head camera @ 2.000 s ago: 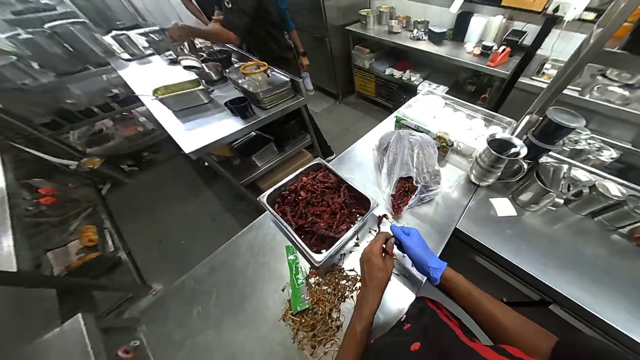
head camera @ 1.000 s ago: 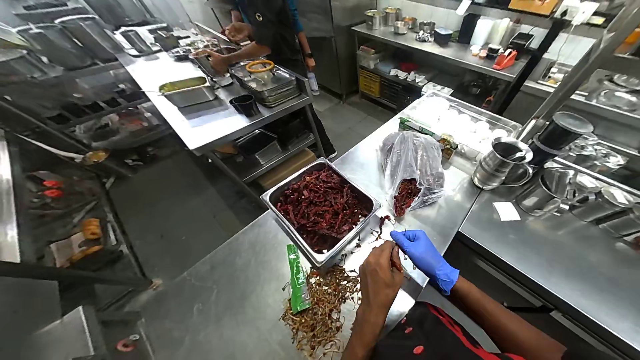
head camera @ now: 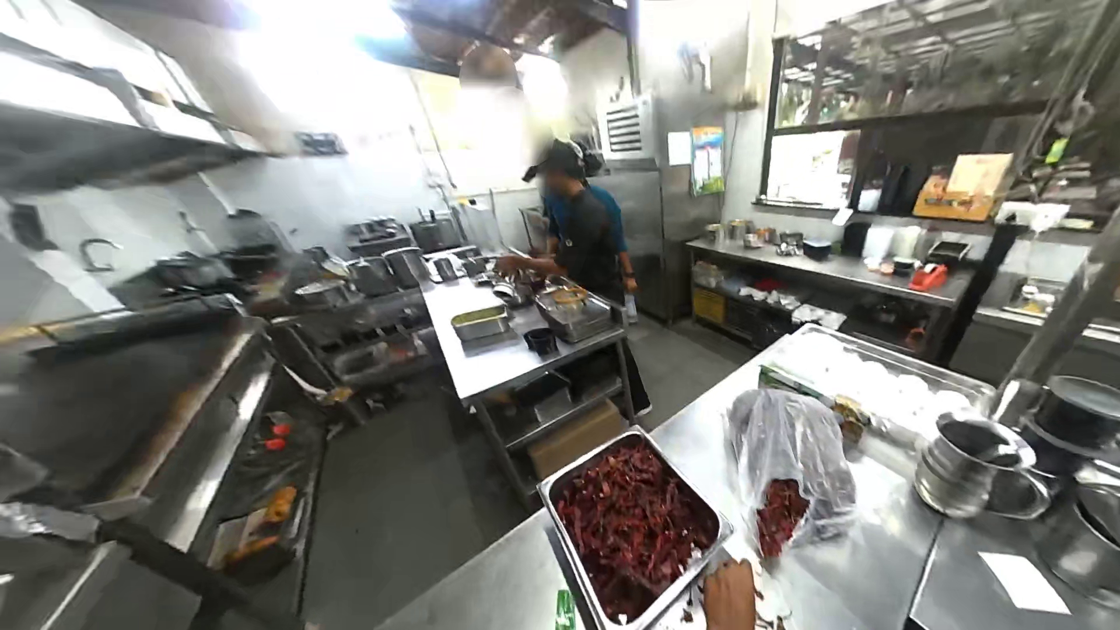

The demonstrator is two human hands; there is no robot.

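At the bottom edge, the back of my bare left hand (head camera: 729,595) shows beside the near right corner of a steel pan (head camera: 717,535) full of dried red chillies (head camera: 634,525). Its fingertips are hard to make out, so I cannot tell what it holds. My right hand is out of view. Just beyond the hand, a clear plastic bag (head camera: 783,437) lies on the steel table with more dried red chillies (head camera: 781,516) at its mouth. Part of a green packet (head camera: 565,610) shows left of the pan.
A clear tray of white items (head camera: 875,376) is behind the bag, and steel jugs (head camera: 962,464) stand to the right. Across the aisle, a person in a dark apron (head camera: 591,236) works at another steel table (head camera: 477,359). A white paper (head camera: 1024,582) lies at the lower right.
The view has tilted up sharply, taking my blue-gloved right hand and the pile of dry stems out of frame. The pan and bag appear to rest where they were.
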